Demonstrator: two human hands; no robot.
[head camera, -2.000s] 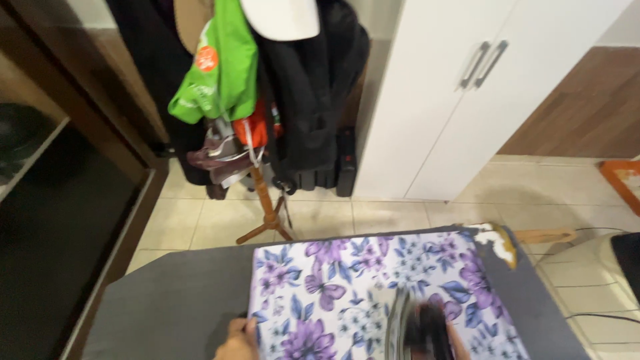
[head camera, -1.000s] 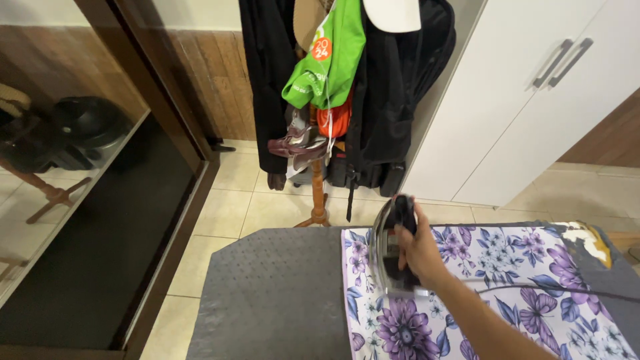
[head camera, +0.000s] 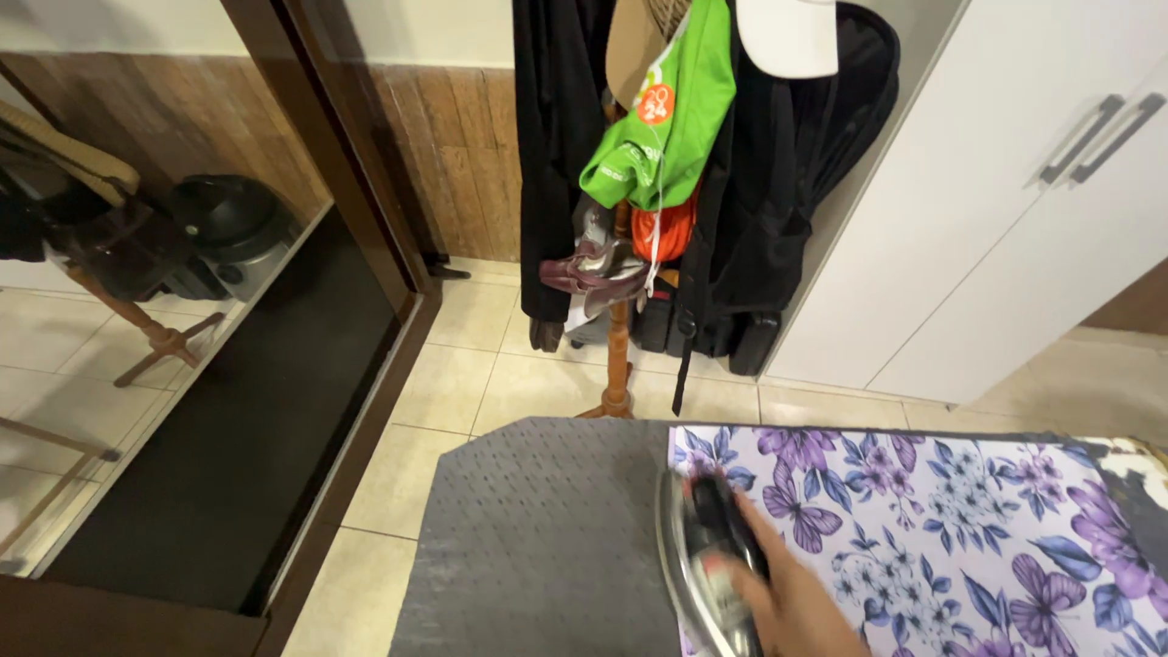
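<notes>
A clothes iron (head camera: 698, 566) with a shiny metal body and dark handle is gripped in my right hand (head camera: 794, 593); both are blurred. It lies over the left edge of a white cloth (head camera: 885, 547) printed with purple flowers and butterflies. The cloth is spread on the grey cover of an ironing board (head camera: 538, 529), whose bare left part shows beside the iron. My left hand is outside the view.
Beyond the board stands a wooden coat rack (head camera: 618, 356) with a green bag (head camera: 671, 119), dark clothes and a black backpack (head camera: 776, 182). A white cabinet (head camera: 985, 210) is at the right, a mirrored, dark-panelled sliding door (head camera: 228, 438) at the left.
My left hand, beside the cloth two seconds ago, is out of view. The iron has moved from near the cloth's far left corner toward me along its left edge. The view has shifted left.
</notes>
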